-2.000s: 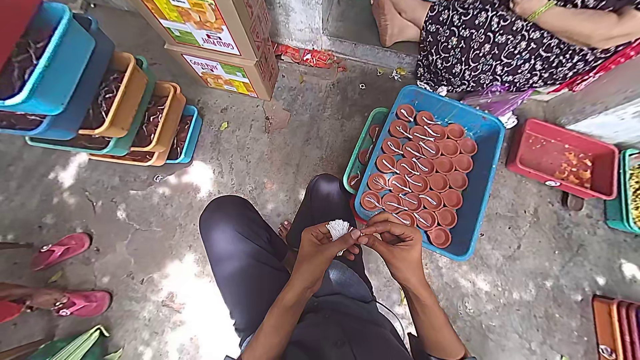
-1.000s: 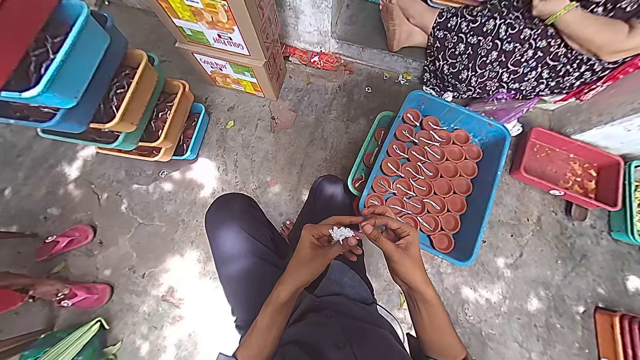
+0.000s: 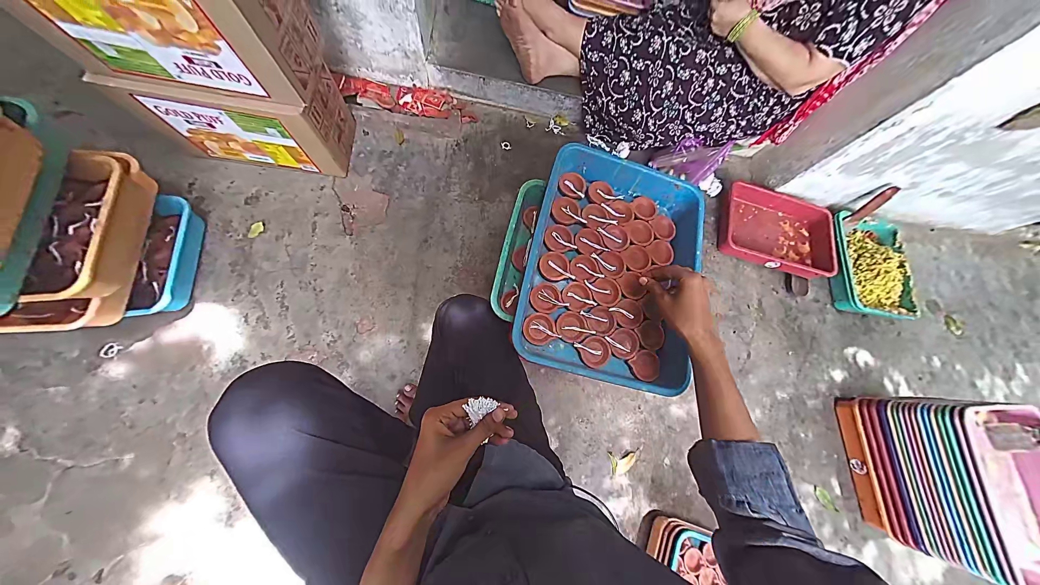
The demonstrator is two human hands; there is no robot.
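Note:
A blue plastic tray (image 3: 601, 375) on the ground holds rows of small clay lamps (image 3: 595, 351), many with a white cotton wick (image 3: 579, 327) lying in them. My right hand (image 3: 681, 302) is over the tray's right side, its fingertips at a lamp in the right-hand rows; whether a wick is between them cannot be told. Above my lap, my left hand (image 3: 465, 426) grips a bundle of white cotton wicks (image 3: 480, 409). Partly under the blue tray, a green tray (image 3: 505, 276) shows a few more clay lamps.
Stacked trays (image 3: 122, 236) stand at left, cardboard boxes (image 3: 219, 122) at upper left. A seated person (image 3: 691, 73) is beyond the blue tray. To its right are a red tray (image 3: 776, 223) and a green tray of yellow-green pieces (image 3: 877, 272). A tray stack (image 3: 926, 479) lies lower right.
My right hand has left my left hand and reached out to the right side of the blue tray. My left hand still holds the wick bundle. The view has shifted to the right.

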